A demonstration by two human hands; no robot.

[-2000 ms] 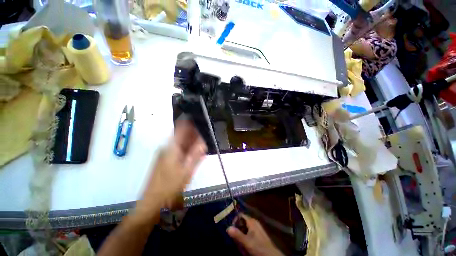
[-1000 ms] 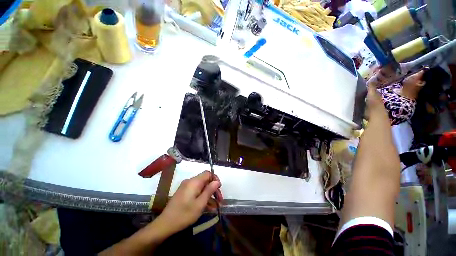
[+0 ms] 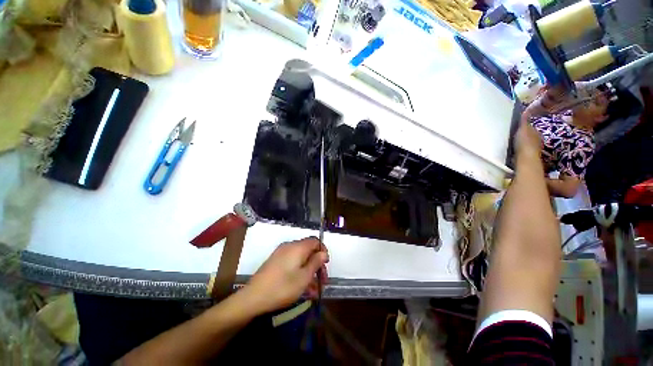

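Note:
The white sewing machine head (image 3: 444,89) is tilted back, and its dark underside mechanism (image 3: 308,154) shows over a brownish oil pan (image 3: 379,204). My left hand (image 3: 293,270) is at the table's front edge, its fingers closed on the long thin screwdriver (image 3: 322,193). The shaft points up into the black parts; its tip is hard to make out, and its lower end is dark and blurred. My right arm reaches up along the right. My right hand (image 3: 530,136) is at the head's right end, its fingers partly hidden; its grip cannot be told.
Blue thread snips (image 3: 169,159), a black phone (image 3: 97,130), a yellow thread cone (image 3: 147,39) and a drink container (image 3: 202,28) stand or lie left. A brown strip (image 3: 229,261) with a red end crosses the front edge. A person (image 3: 569,136) is at right.
The screwdriver has passed from my right hand to my left, and its shaft is now more upright. My right hand has moved to the head's right end. The brown strip has come into view.

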